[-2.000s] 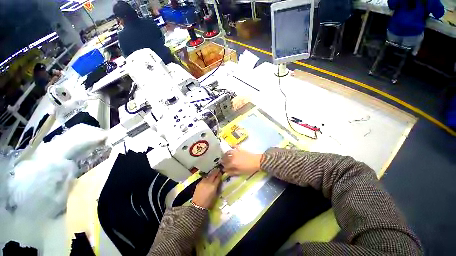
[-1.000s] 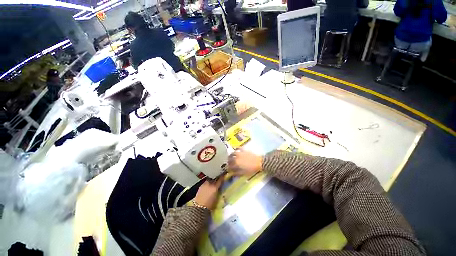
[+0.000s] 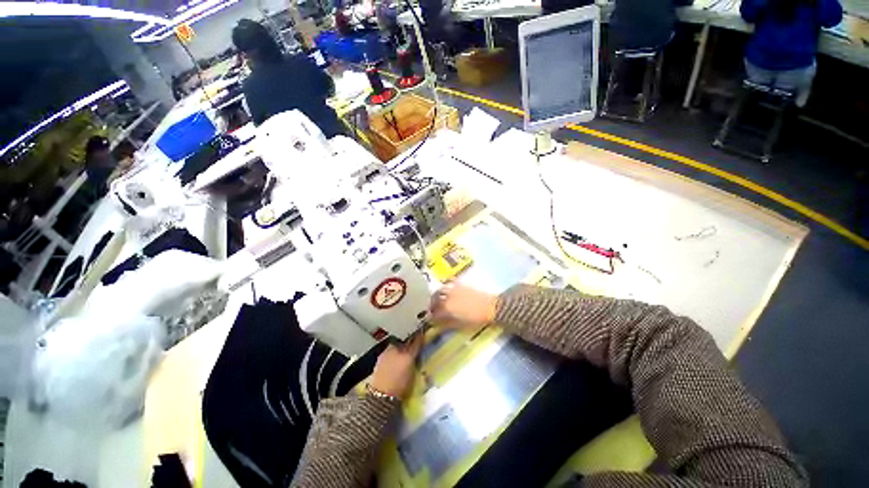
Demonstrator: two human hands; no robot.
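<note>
A white sewing machine [image 3: 367, 267] with a red-ringed emblem stands in front of me. My left hand [image 3: 394, 368] and my right hand [image 3: 463, 307] are close together under its head, at the needle area. The fingertips and whatever they touch are mostly hidden by the head. A shiny metal plate [image 3: 476, 400] edged in yellow lies below my hands. A pile of black strips [image 3: 252, 381] curves left of the machine. A wide black fabric piece [image 3: 548, 429] lies under my right forearm. A yellow block [image 3: 450, 259] sits right of the needle area.
A pale screen [image 3: 560, 71] stands behind on the white table [image 3: 667, 200]. A red-handled tool [image 3: 596, 248] and thread scraps lie on the table. A crumpled clear bag [image 3: 95, 362] is at left. Thread cones [image 3: 381, 91] stand behind the machine. Other people are in the background.
The view has shifted slightly. Both hands stay at the needle area, with little visible movement. The black strips remain left of the machine.
</note>
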